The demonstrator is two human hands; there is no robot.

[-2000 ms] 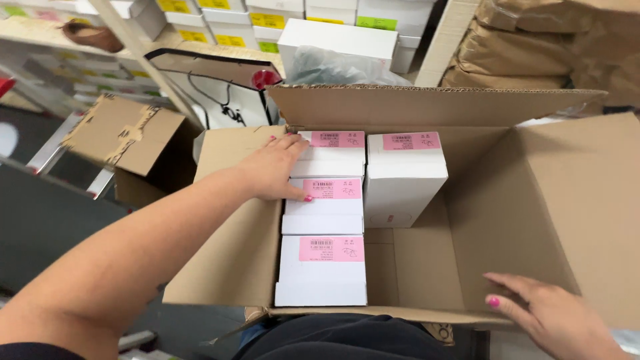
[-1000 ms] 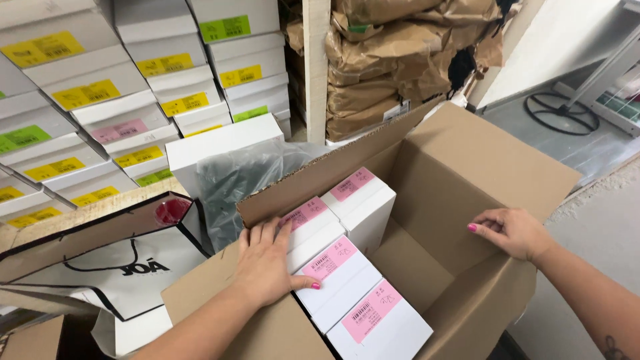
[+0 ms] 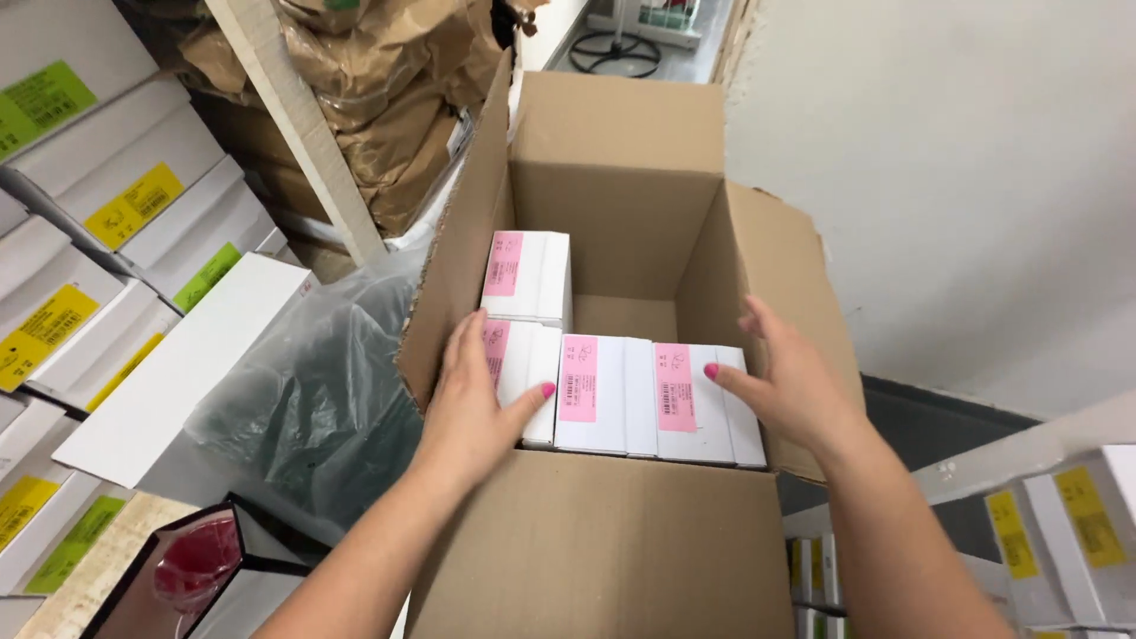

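An open cardboard carton [image 3: 595, 541] holds several white shoe boxes standing on end, each with a pink label. My left hand [image 3: 475, 399] rests with spread fingers on the left box of the near row [image 3: 537, 382], its thumb along the top. Beside that box is a middle white box [image 3: 603, 390]. My right hand [image 3: 785, 377] is at the right box [image 3: 710, 404], thumb on its top near the label, fingers up by the carton's right flap [image 3: 790, 302]. Beyond the left box, against the carton's left side, stands another white box [image 3: 541, 275].
Stacked shoe boxes with yellow and green labels [image 3: 133, 204] line the left. A clear plastic bag [image 3: 311, 382] and a paper shopping bag [image 3: 257, 586] lie by the carton. Behind stand a wooden post [image 3: 302, 133] and brown paper packages [image 3: 390, 106]; a white wall [image 3: 941, 177] rises at right.
My right hand has moved from the carton's free side onto the right box of the row. My left hand stays on the boxes. The view has swung round strongly.
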